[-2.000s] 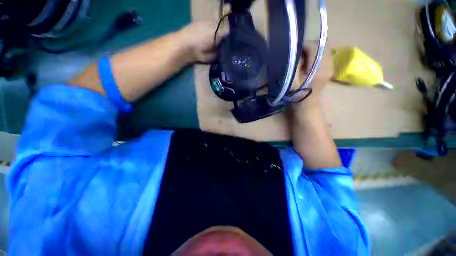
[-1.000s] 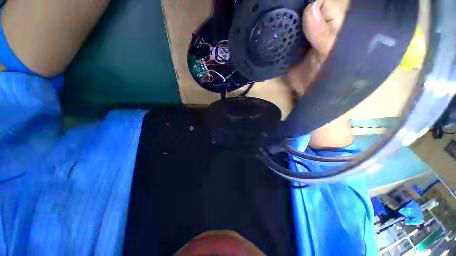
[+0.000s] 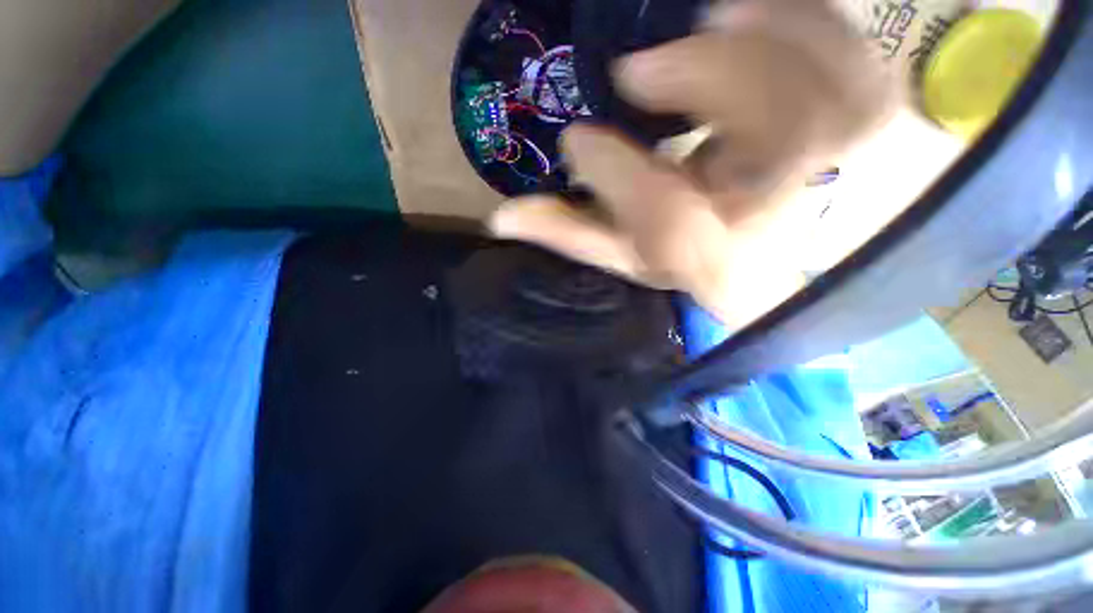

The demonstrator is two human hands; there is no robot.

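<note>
An open ear cup housing [image 3: 491, 108] lies at the top centre, with a green circuit board [image 3: 483, 117], red and pale wires and a white-silver component [image 3: 551, 84] inside. A dark part, perhaps the speaker plate, is beside it, mostly behind my right hand. My right hand [image 3: 719, 156] is blurred in front of the cup, fingers spread; whether it holds anything is unclear. The headset's other cup [image 3: 563, 311] is against my black-clad chest. Its dark strap [image 3: 899, 252] and silver hoops [image 3: 887, 557] curve to the right. My left hand is out of view; only the forearm shows.
A yellow round shape [image 3: 983, 72], perhaps the glue bottle's end, is at the upper right near printing on the cardboard sheet [image 3: 420, 180]. The green mat [image 3: 240, 132] is at the left. Black cords [image 3: 1061, 269] and a shelf with small items are at the right.
The headset has been turned and one cup opened since the first frame. Since the second, my right hand has moved left and down across the dark perforated plate, and the hoops have swung lower.
</note>
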